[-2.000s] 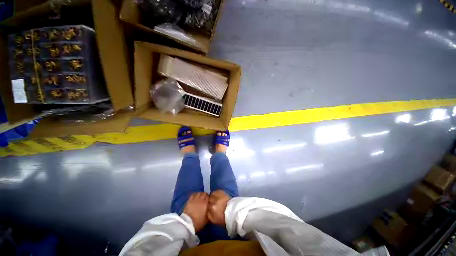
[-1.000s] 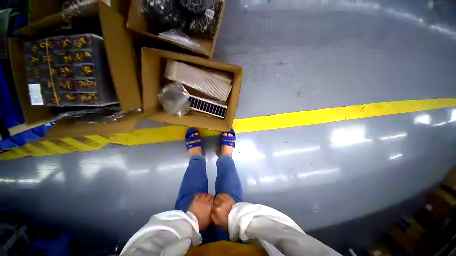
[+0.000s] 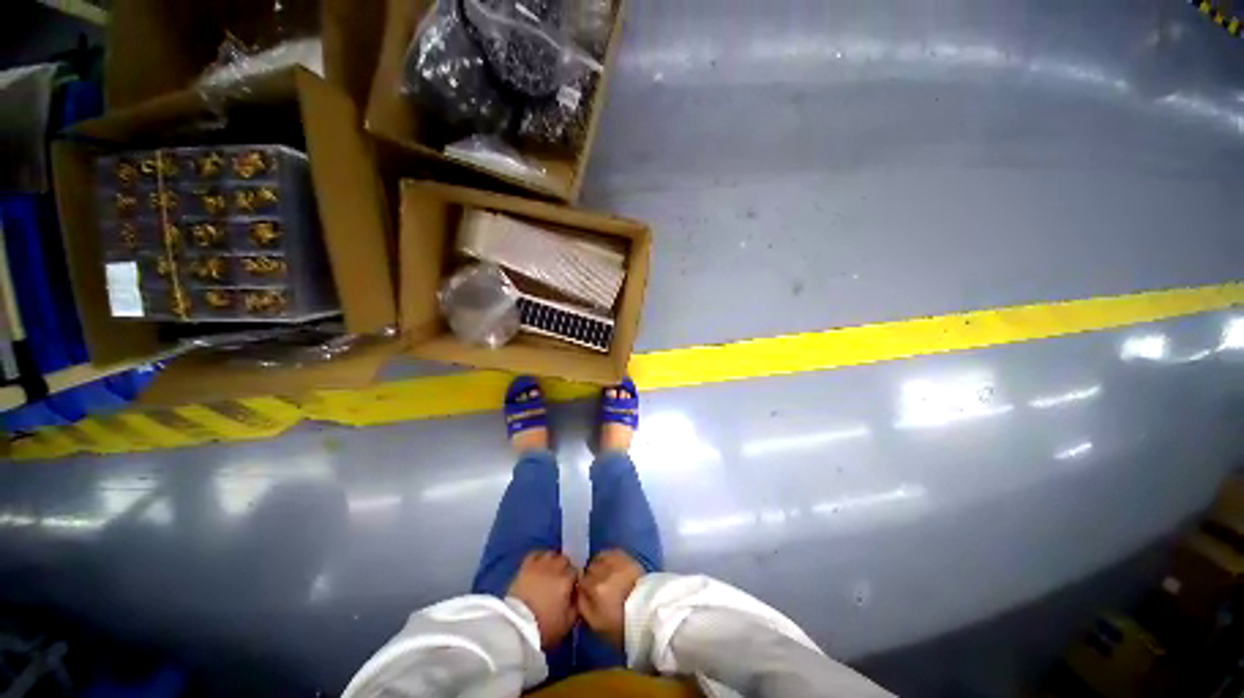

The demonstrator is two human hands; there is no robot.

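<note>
My left hand (image 3: 543,597) and my right hand (image 3: 609,595) rest side by side on my thighs, knuckles together, with fingers curled. No object shows in either hand; the inner sides of the fingers are hidden. Directly before my feet stands a small open carton (image 3: 426,259) with pale ribbed strips (image 3: 550,262), a dark slotted white strip (image 3: 562,322) and a round clear plastic thing (image 3: 479,306).
An open carton (image 3: 358,205) at the left holds a stack of dark trays with gold-coloured parts (image 3: 212,235). Another carton behind holds bagged dark parts (image 3: 512,62). A yellow floor line (image 3: 846,338) crosses the grey floor. Cartons (image 3: 1184,580) stand at the far right.
The view has shifted, so the cartons and feet appear lower and slightly further right than at first. My hands stay together on my thighs.
</note>
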